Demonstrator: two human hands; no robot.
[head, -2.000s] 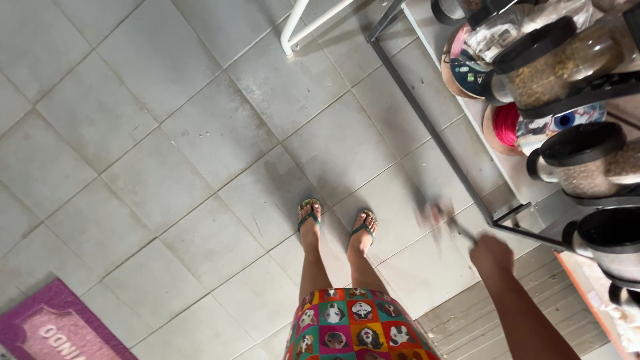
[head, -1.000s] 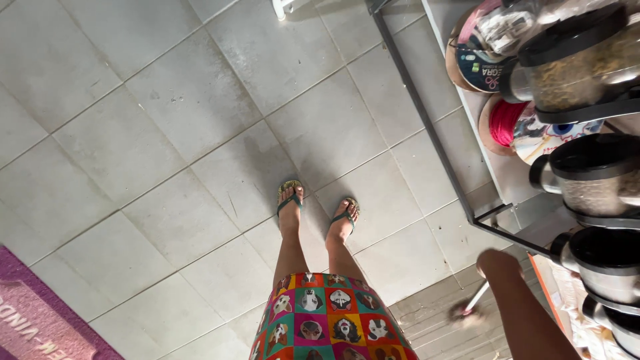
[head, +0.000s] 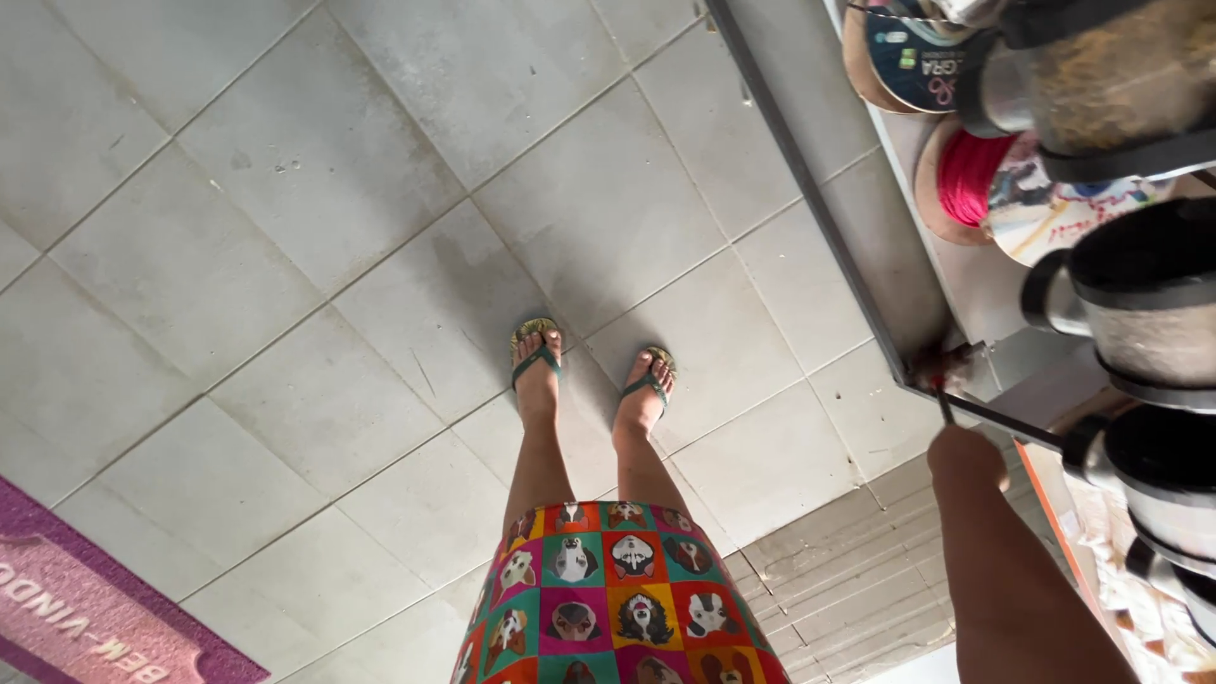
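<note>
My right hand (head: 964, 454) is at the lower right, closed around a thin handle. The tool's head (head: 942, 369) is a dark, blurred, brush-like shape, with a bit of red where it meets the handle. It is at the lower corner of the dark metal shelf frame (head: 817, 204); blur hides whether it touches the frame. My left hand is out of view.
Clear containers with black rims (head: 1149, 313) and spools, one wound with pink cord (head: 974, 180), line the shelf at right. My feet in flip-flops (head: 538, 356) stand on grey tiles. A purple mat with writing (head: 104, 608) lies lower left.
The tool's head, below the shelf frame's corner one second ago, is now up at that corner. My right hand still holds the handle.
</note>
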